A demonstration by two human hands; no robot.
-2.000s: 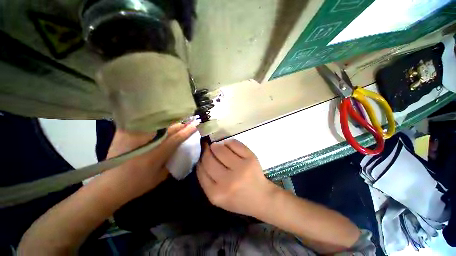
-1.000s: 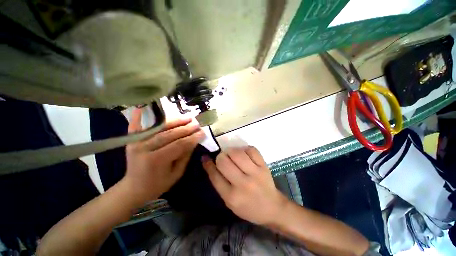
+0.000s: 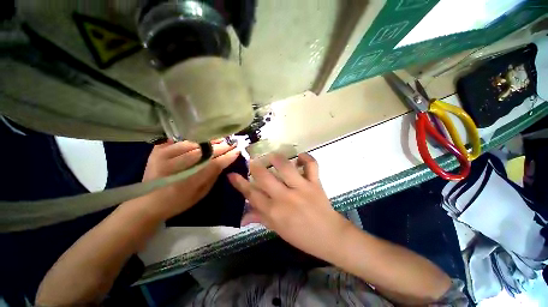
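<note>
A dark fabric panel (image 3: 210,202) lies flat on the table edge below the presser foot (image 3: 257,127) of the cream sewing machine (image 3: 282,48). My left hand (image 3: 189,171) lies on the panel's left part, fingertips close to the presser foot and partly hidden by the machine's round cream part and a strap-like strip. My right hand (image 3: 285,192) is at the panel's right edge, fingers spread and bent, two fingertips near the machine bed (image 3: 336,117). Whether its thumb pinches the cloth cannot be told.
Scissors (image 3: 441,138) with red and yellow handles lie right of the needle. A black tray (image 3: 481,99) with shiny bits is beyond them. White cut pieces with dark edges (image 3: 490,201) are at the lower right. Dark and white cloth (image 3: 84,162) lies at the left.
The white piece with a dark edge between my hands no longer shows there. The dark panel now lies flatter, its lower edge visible. My right hand's fingers have spread and moved up slightly.
</note>
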